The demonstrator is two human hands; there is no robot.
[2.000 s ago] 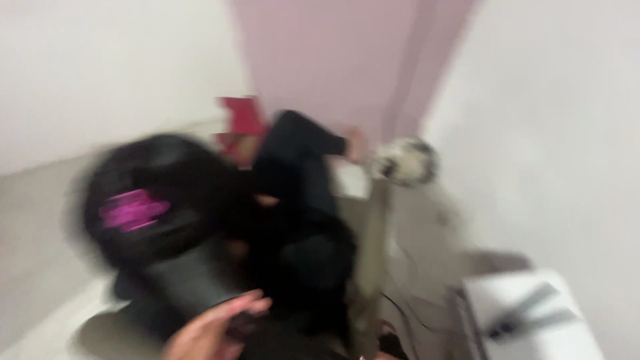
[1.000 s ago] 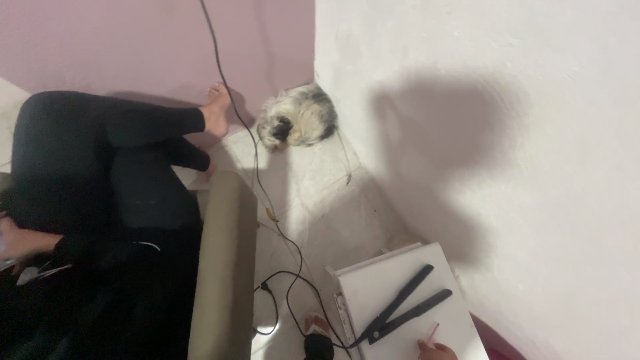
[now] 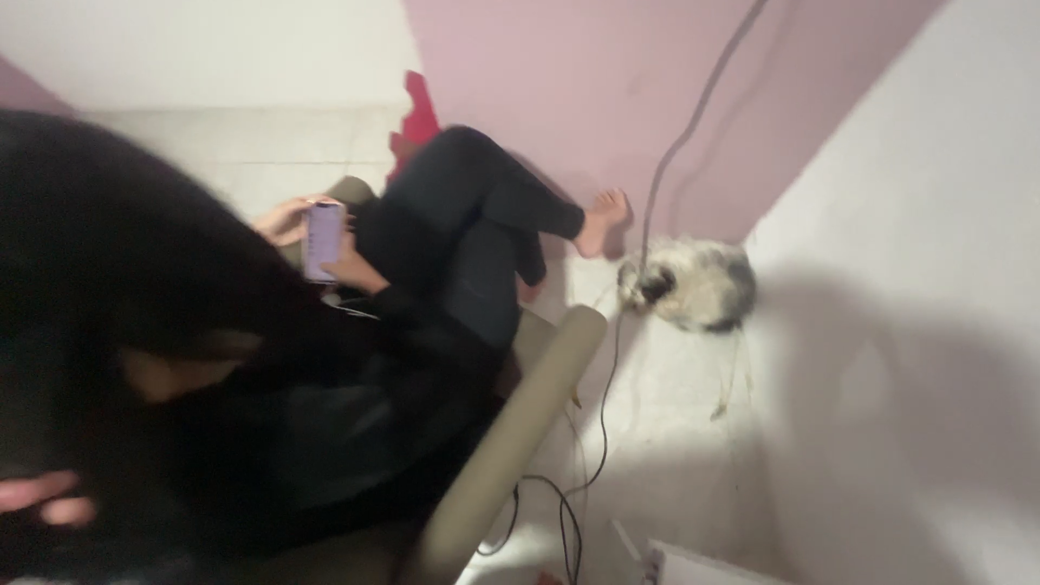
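Observation:
At the lower left edge, blurred fingertips of my left hand (image 3: 49,496) rest on or close to the long dark hair (image 3: 122,244) of a seated person. The rest of this hand is outside the view, so whether it grips any hair cannot be told. My right hand is not in view. The seated person, in black clothes, holds a phone (image 3: 323,242) in both hands, with a white earphone cable (image 3: 353,310) below it.
A padded chair armrest (image 3: 520,439) runs beside the person. Black cables (image 3: 605,406) cross the pale floor. A furry dog (image 3: 703,284) lies by the wall corner near the person's bare foot (image 3: 601,223). The corner of a white table (image 3: 707,569) shows at the bottom.
The view has swung left, so the flat iron on the white table and my right hand with a thin pink item have left the frame. My left fingertips now show at the hair.

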